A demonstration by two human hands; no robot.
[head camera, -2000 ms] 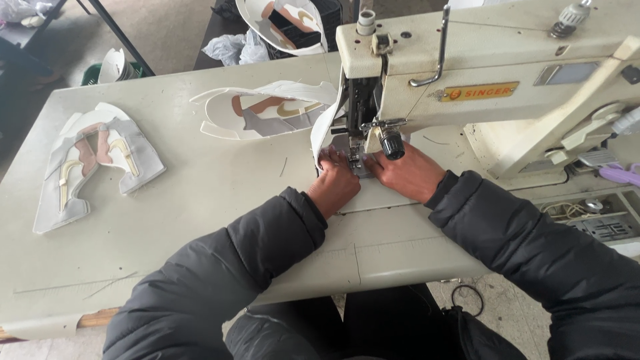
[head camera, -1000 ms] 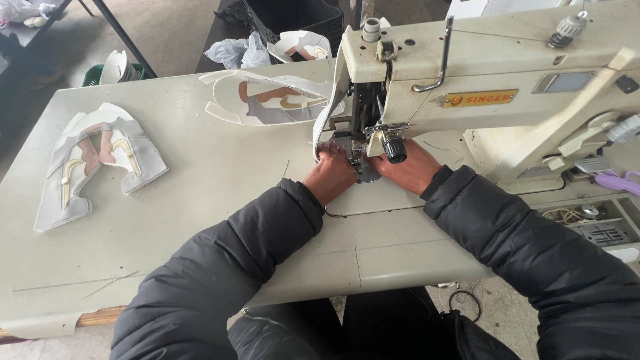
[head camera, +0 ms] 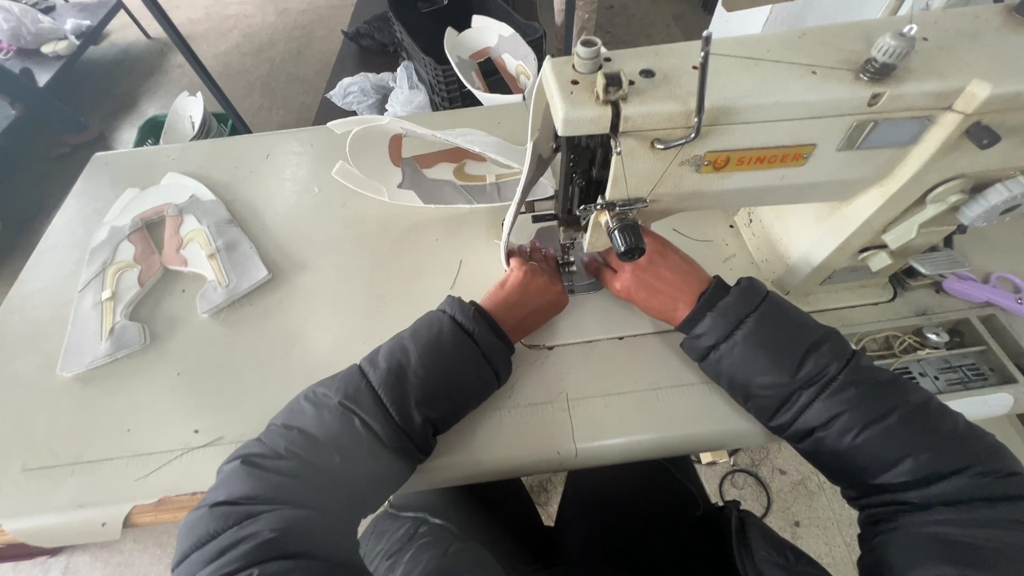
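Observation:
At the presser foot [head camera: 566, 260] of a Singer sewing machine [head camera: 800, 112], both my hands hold a white and grey shoe upper piece [head camera: 538, 144], which curves up along the left of the machine head. My left hand [head camera: 530, 290] grips its edge just left of the foot. My right hand [head camera: 652, 276] lies right of the foot, its fingertips at the work, partly behind the black tension knob [head camera: 626, 238]; its hold is hard to see. Another white, grey and brown shoe upper [head camera: 376, 160] lies behind. A stack of shoe uppers [head camera: 240, 272] rests on the left.
A black plastic crate [head camera: 448, 84] with a shoe upper stands behind the table [head camera: 344, 264], beside plastic bags [head camera: 384, 92]. A green basket [head camera: 148, 130] is at back left. Purple-handled scissors [head camera: 980, 290] and a parts tray [head camera: 980, 364] lie at right. Loose threads lie on the tabletop.
The piece at the presser foot has turned, and its raised part stands further up along the machine head. Both hands have stayed beside the foot.

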